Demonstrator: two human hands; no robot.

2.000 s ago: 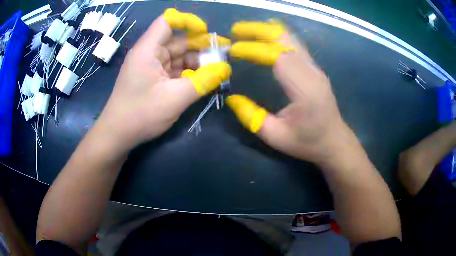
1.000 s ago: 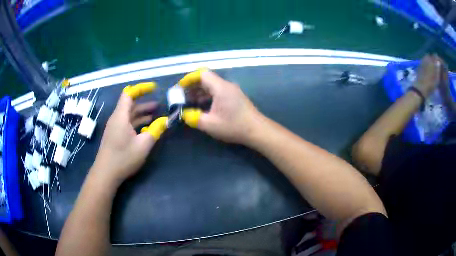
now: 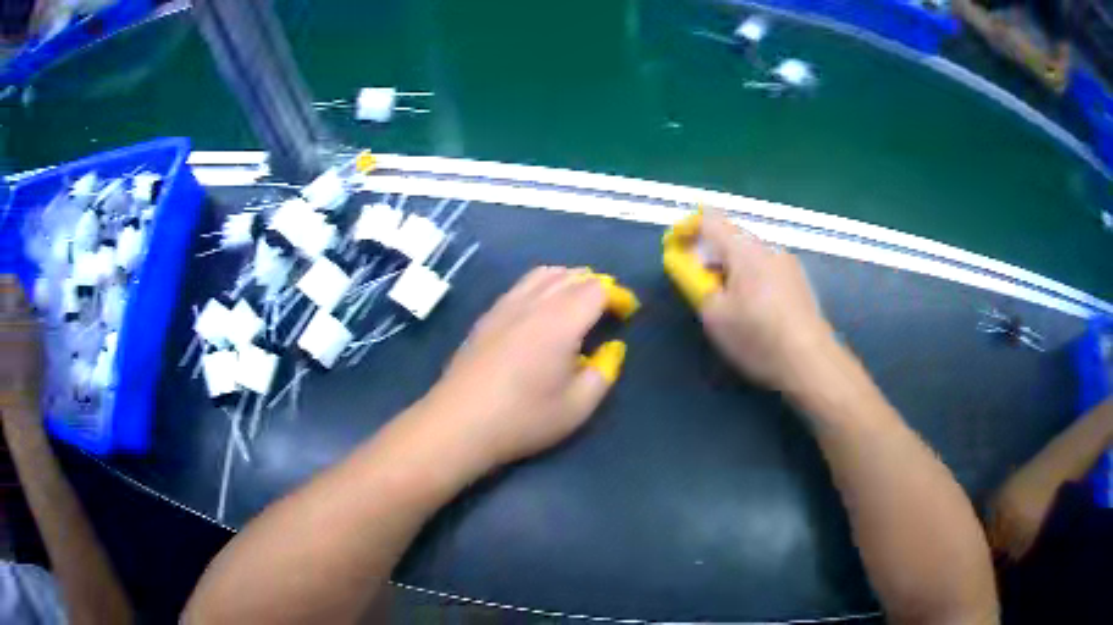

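My left hand (image 3: 531, 360), with yellow finger cots, is over the dark bench top at the middle. Its thumb and fingers are apart, with nothing seen between them. My right hand (image 3: 757, 299), also with yellow cots, is near the white rail. Its fingers are curled and close together; whether they hold something small cannot be told. A pile of white blocks with black ends and thin tangled leads (image 3: 326, 283) lies on the bench left of my left hand.
A blue bin (image 3: 177, 293) of white units stands at far left, beside another person's arm (image 3: 55, 513). A metal post (image 3: 262, 86) rises behind the pile. White units (image 3: 376, 105) lie on the green belt (image 3: 537, 86). A dark leaded part (image 3: 1011, 327) and another arm (image 3: 1056, 476) are at right.
The white unit that was between my hands is no longer seen there. My hands have moved apart. The view has turned, and more of the left bin shows.
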